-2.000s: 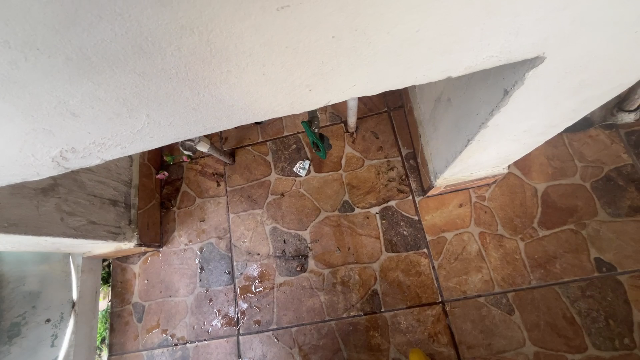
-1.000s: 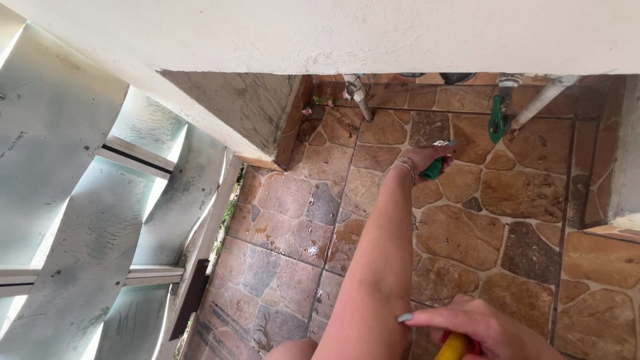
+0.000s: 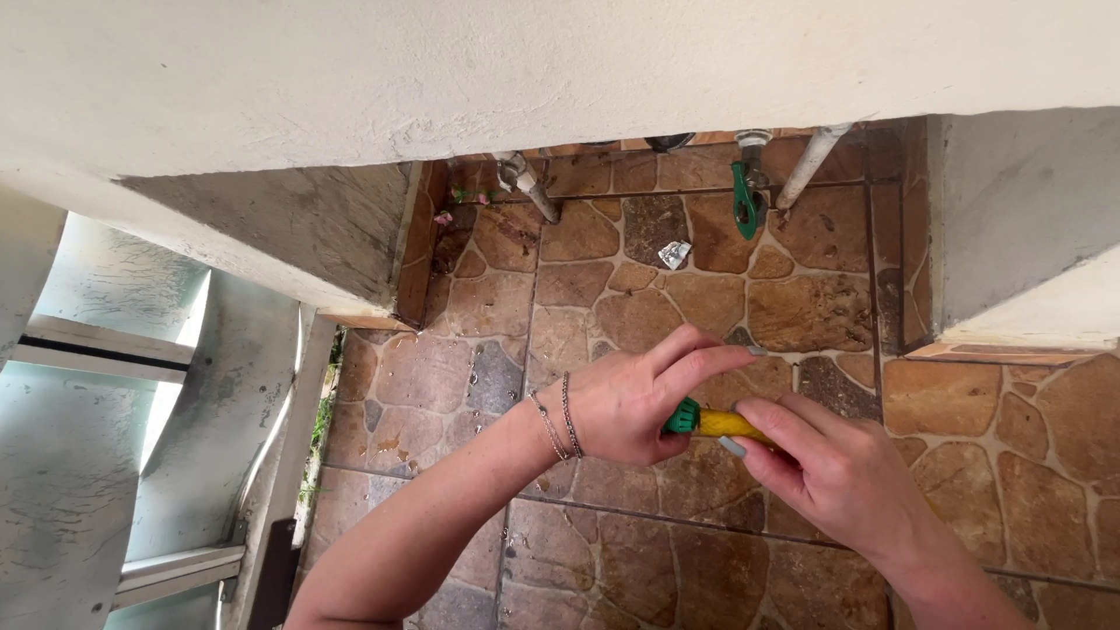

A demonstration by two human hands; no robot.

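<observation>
My left hand (image 3: 643,398), with thin bracelets at its wrist, grips a green plastic hose connector (image 3: 682,416) at the middle of the head view; its palm side is hidden. My right hand (image 3: 818,455) pinches the yellow garden hose (image 3: 731,425) between thumb and fingers, just right of the connector. Hose and connector touch end to end. Beyond my hands, a tap with a green lever handle (image 3: 744,206) sits under the pale ledge, beside a white pipe (image 3: 812,166).
A crumpled silvery scrap (image 3: 675,255) lies on the stone-patterned tile floor (image 3: 630,319). Another pipe with a fitting (image 3: 528,185) stands at the back left near small pink flowers (image 3: 444,218). Plastered walls flank the recess; a metal panel gate (image 3: 79,437) is at left.
My left hand, earlier reaching out near the silvery scrap with a green thing, has come back to meet my right hand at the yellow hose. Two seconds ago neither hand was clearly seen.
</observation>
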